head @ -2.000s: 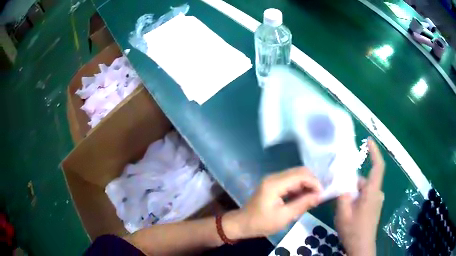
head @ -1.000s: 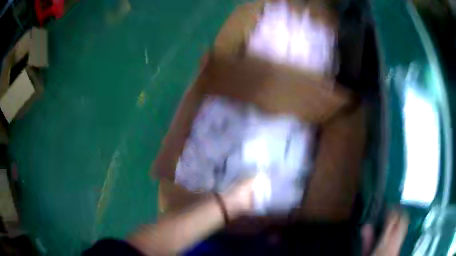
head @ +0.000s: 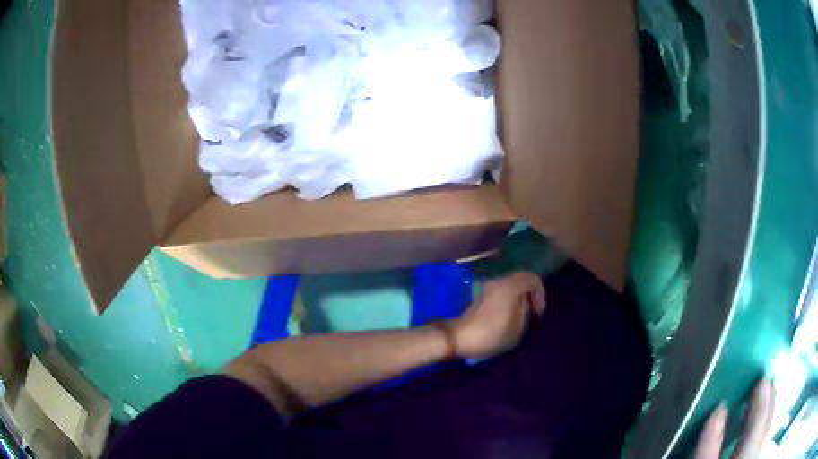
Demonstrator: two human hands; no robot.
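Observation:
An open brown carton stands in front of me, filled with cloudy white bagged bundles. A brighter flat white area lies on the bundles at the right. My left hand is below the carton's near wall, beside my dark clothing. Its fingers are curled in and nothing shows in it. My right hand is cut off at the lower right corner. Only some fingers show, apart, at the table edge, with no object seen in them.
The grey table edge curves down the right side. Clear crinkled film hangs beside it. A blue frame stands on the green floor below the carton. Another cardboard box is at the lower left.
The view has turned down to the filled carton. My left hand has drawn back from the white bundles towards my body; the bag held earlier is no longer in my hands.

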